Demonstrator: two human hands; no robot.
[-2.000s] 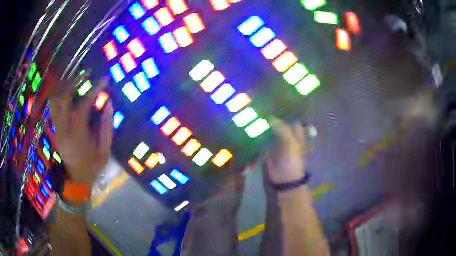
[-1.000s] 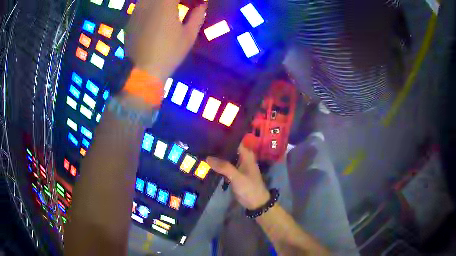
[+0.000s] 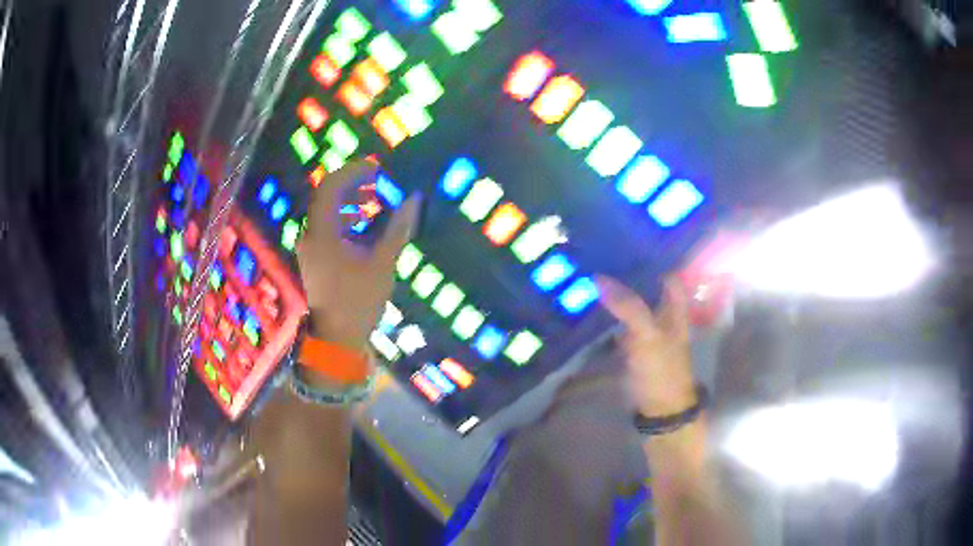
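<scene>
A large black control panel (image 3: 480,128) with glowing green, blue, orange and red keys lies tilted across the view. My left hand (image 3: 357,256), with an orange band, is over its left part, thumb and fingers apart around a few lit keys; nothing shows held in it. My right hand (image 3: 656,336), with a dark bead bracelet, is at the panel's lower right edge. Its fingers are spread, one beside the end blue key. A blurred red part (image 3: 710,286) is just beyond the right fingertips, partly lost in glare; contact is unclear.
A red panel (image 3: 251,320) with lit keys is at the left, beyond my left wrist. Thin shiny lines (image 3: 192,128) run down the left side. A blue object (image 3: 480,496) is at the bottom below the panel. Bright white glare covers parts of the right side and lower left corner.
My left hand has moved down over the panel and my right hand has shifted right. The panel appears turned in view, key colours differ, and bright glare has appeared.
</scene>
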